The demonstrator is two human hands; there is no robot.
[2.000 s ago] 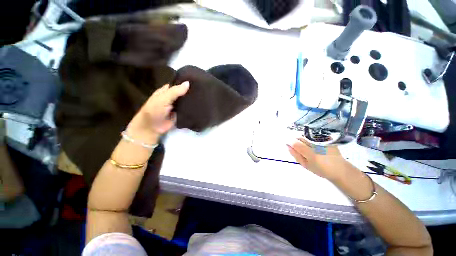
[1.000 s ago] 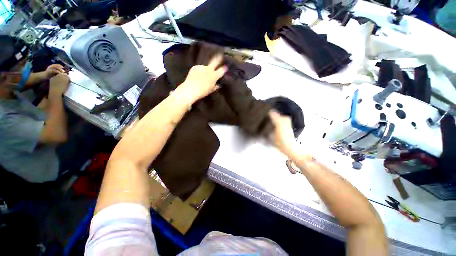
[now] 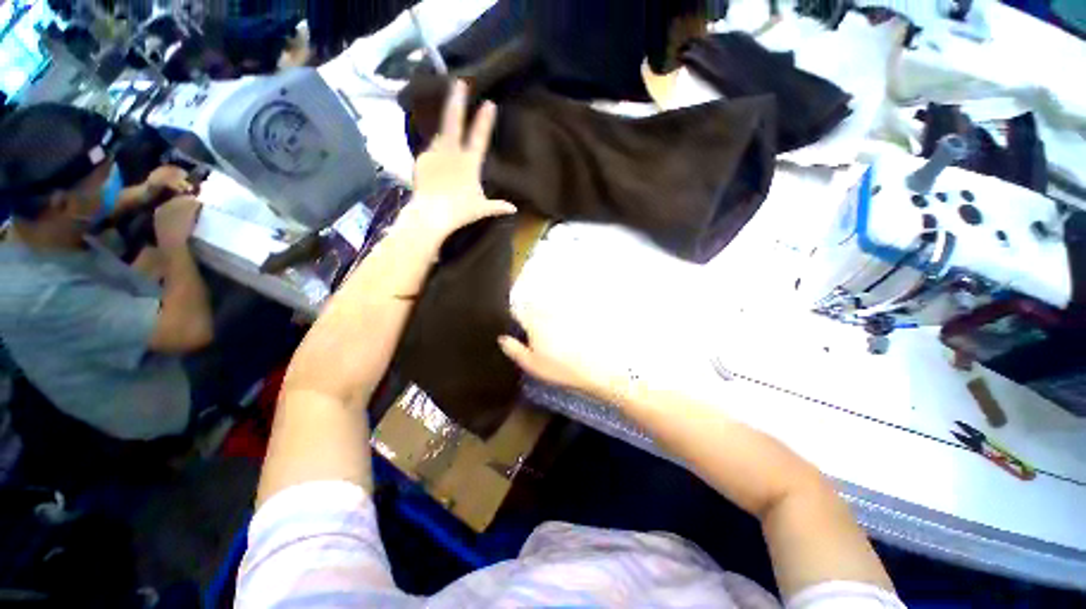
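Note:
A dark brown garment piece lies across the white table left of the sewing machine, with a wide open end at its right and a part hanging over the front edge. My left hand is spread open over its left part, fingers apart. My right hand is at the table's front edge, beside the hanging part of the cloth; its fingertips meet the cloth's edge, and whether it grips is not clear. The white sewing machine head stands at the right.
Thread snips and a small brown scrap lie right of the machine's needle area. Dark cut pieces lie at the far side. A grey machine part and another worker are at the left. A cardboard box is below.
The garment's right end is now laid out farther back and flatter. My right hand has let go of that end and moved left to the front edge. My left hand has opened.

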